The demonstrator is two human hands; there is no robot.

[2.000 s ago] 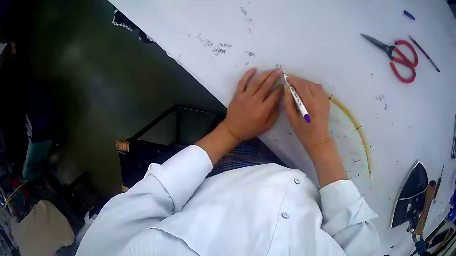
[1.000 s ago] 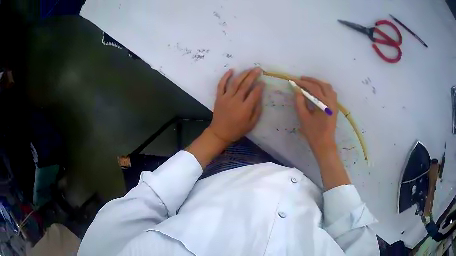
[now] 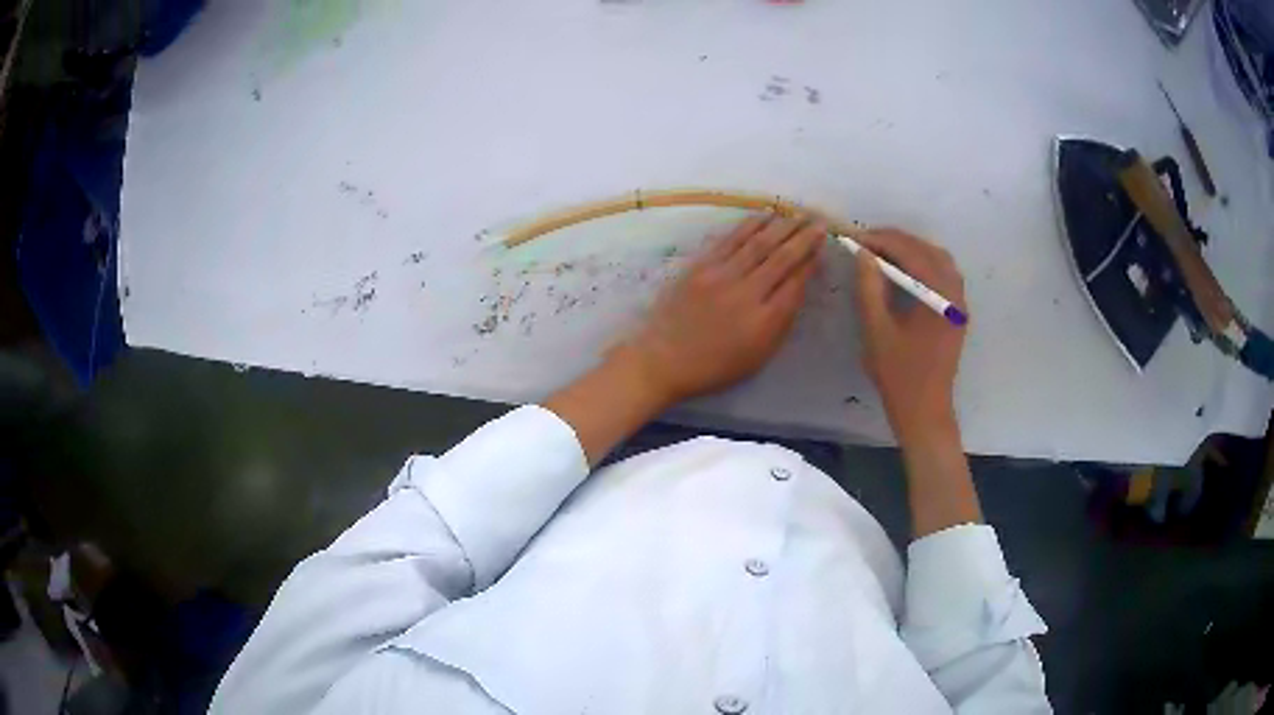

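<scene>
The narrow mustard-yellow curved template [image 3: 699,200] lies on the white table, arching away from me, with dark marks across it. A very pale green edge of fabric faintly shows along it. My left hand [image 3: 734,307] lies flat, its fingertips at the template right of its middle, pressing there. My right hand [image 3: 915,328] holds the white marking pen [image 3: 901,281], its tip at the template's right part and its purple end pointing right. The template's right end is partly hidden by my right hand.
The steam iron [image 3: 1118,252] lies at the right, its wooden handle towards the lower right. A thin pointed tool [image 3: 1188,137] lies beyond it. A clear case [image 3: 1168,17] is at the upper right. A blue bin [image 3: 67,266] stands at the table's left edge.
The view has turned, so the table edge now runs across below my hands. My left hand has moved along the template towards the right hand. The pen tip is now near the template's right end.
</scene>
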